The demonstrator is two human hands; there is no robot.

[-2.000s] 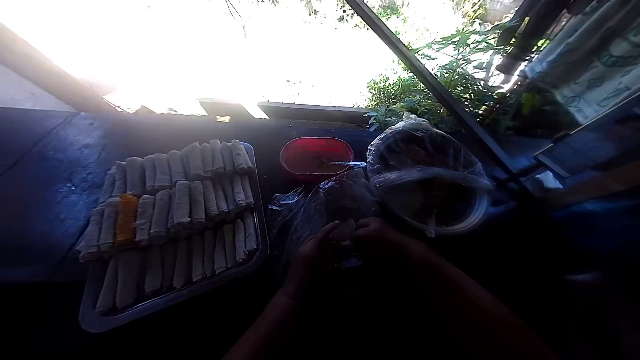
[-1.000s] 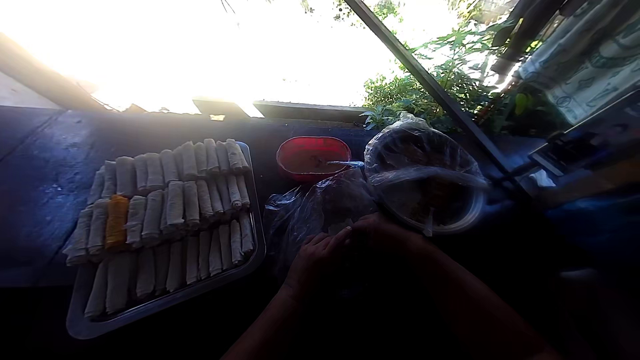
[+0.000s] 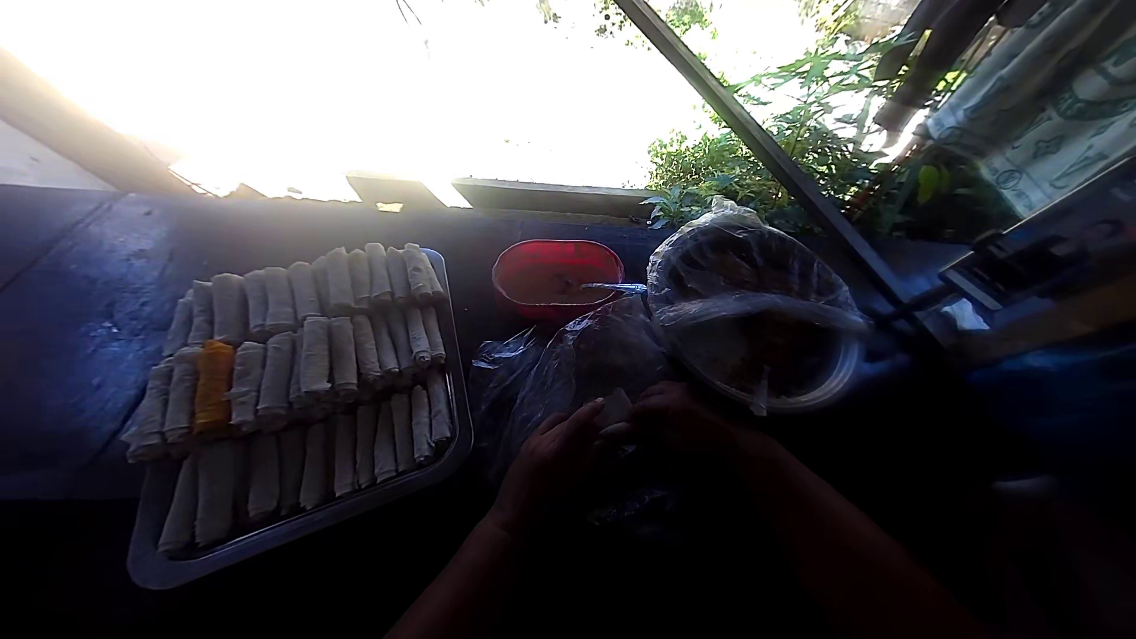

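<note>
My left hand (image 3: 552, 457) and my right hand (image 3: 679, 415) meet in deep shadow, both on a small pale wrapper piece (image 3: 614, 410) pinched between their fingers. Behind them lies a crumpled clear plastic bag (image 3: 586, 355). To the left, a metal tray (image 3: 293, 524) carries rows of pale rolled wrappers (image 3: 278, 377), with one orange roll (image 3: 213, 386) among them. A red oval tub (image 3: 557, 266) with the handle of a utensil (image 3: 614, 287) over its rim stands beyond the bag. At the right, a round bowl (image 3: 839, 382) with dark contents is partly covered by clear plastic.
A dark blue tiled counter (image 3: 71, 355) runs beneath the tray. A diagonal post (image 3: 737, 115) rises behind the bowl, with green plants (image 3: 799, 142) beyond it. Patterned cloth (image 3: 1056, 106) hangs at the upper right. Bright light comes through the opening behind.
The pale piece between my hands shows more now than a second ago, when the fingers mostly covered it. The tray, tub and bowl stay in place.
</note>
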